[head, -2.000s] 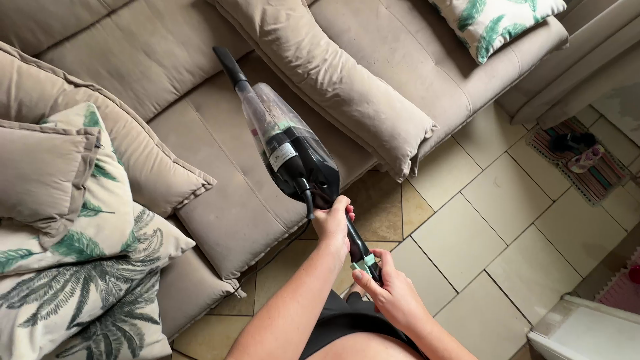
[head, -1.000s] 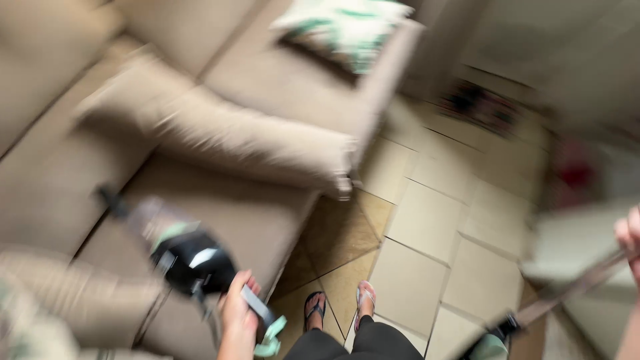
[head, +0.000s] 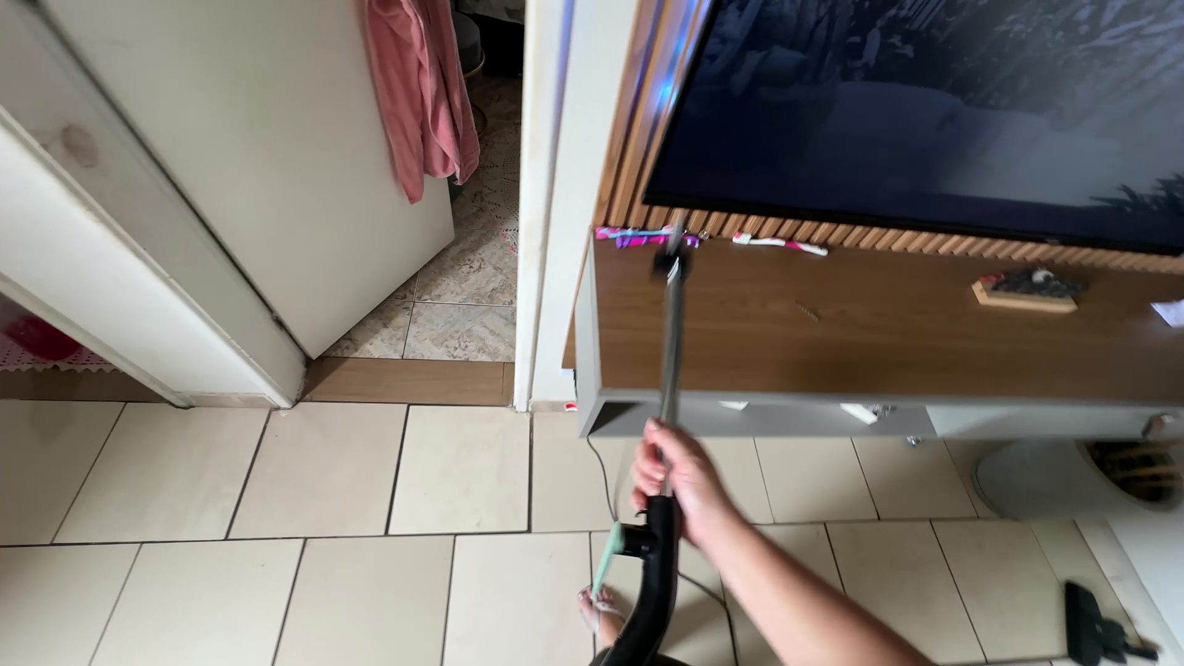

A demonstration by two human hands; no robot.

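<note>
My right hand (head: 683, 476) is closed around the metal tube (head: 673, 361) of a stick vacuum cleaner, low on the tube. Just below the fingers, the tube meets a curved black handle section (head: 659, 578) with a mint-green part (head: 607, 557) at its side. The tube's far end, with a black fitting (head: 672, 263), overlaps the view of the TV cabinet; whether it touches is unclear. My left hand is out of view, and so is the vacuum's body.
A brown-topped TV cabinet (head: 888, 342) stands under a television (head: 925, 120), with toothbrushes (head: 780, 244) on top. A door (head: 277, 157) with a pink cloth (head: 425, 102) opens at left. A black floor head (head: 1091, 624) and a planter (head: 1045, 481) are at right. A cable (head: 606, 476) crosses the tiles.
The view has swung from the sofa to the television wall. Two seconds ago both hands were on the vacuum; one second ago they were apart. My left hand and the vacuum's body have left view.
</note>
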